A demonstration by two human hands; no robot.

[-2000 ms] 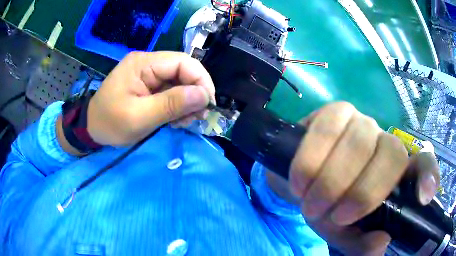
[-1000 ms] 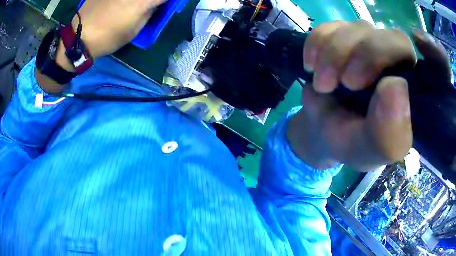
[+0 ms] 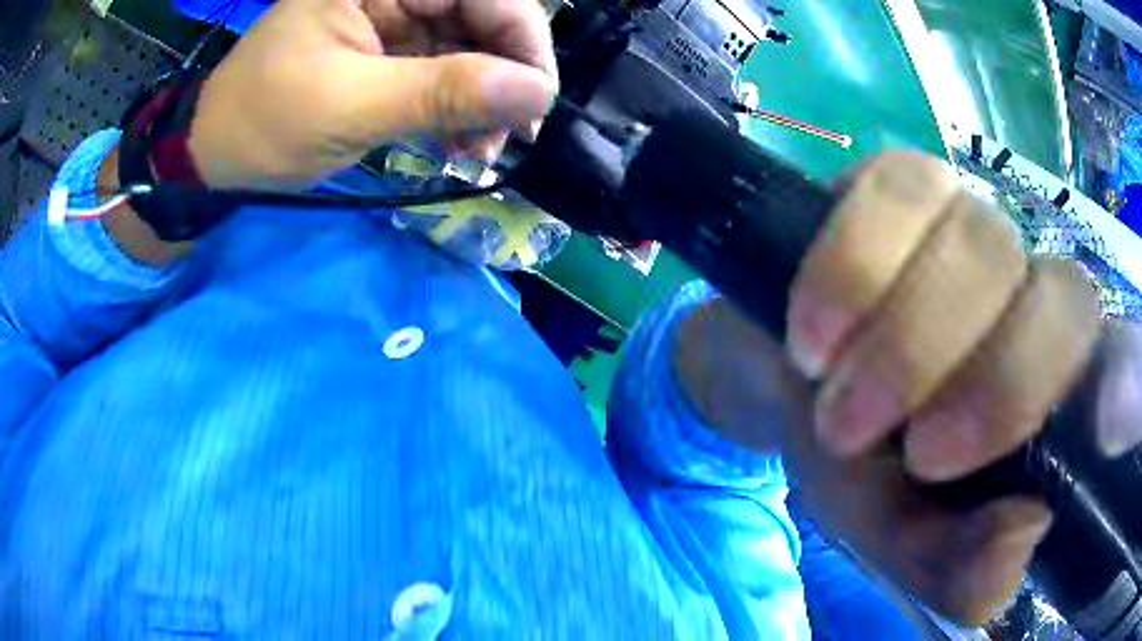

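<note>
My right hand point(image 3: 939, 338) is wrapped around the thick black electric screwdriver point(image 3: 739, 225), whose front end points up-left at the black appliance unit point(image 3: 570, 169). The tip is hard to make out against the black unit. My left hand point(image 3: 376, 100), partly cut off by the top edge, is at the unit's left side with thumb and fingers pinched together. Whether a small part sits between the fingertips cannot be told. A black lead wire point(image 3: 363, 199) runs left from the unit across my left wrist and ends in a white connector point(image 3: 58, 207).
A crumpled clear plastic pad with yellowish strips point(image 3: 482, 232) lies below the unit. A thin wire with a small end point(image 3: 802, 127) sticks out over the green mat point(image 3: 864, 75). A mesh-sided metal frame point(image 3: 1102, 238) stands at right. A blue bin edge point(image 3: 219, 10) shows at top left.
My left hand has come back from the blue bin to the unit's left side. My right hand and the screwdriver have moved lower, and the screwdriver is tilted more steeply.
</note>
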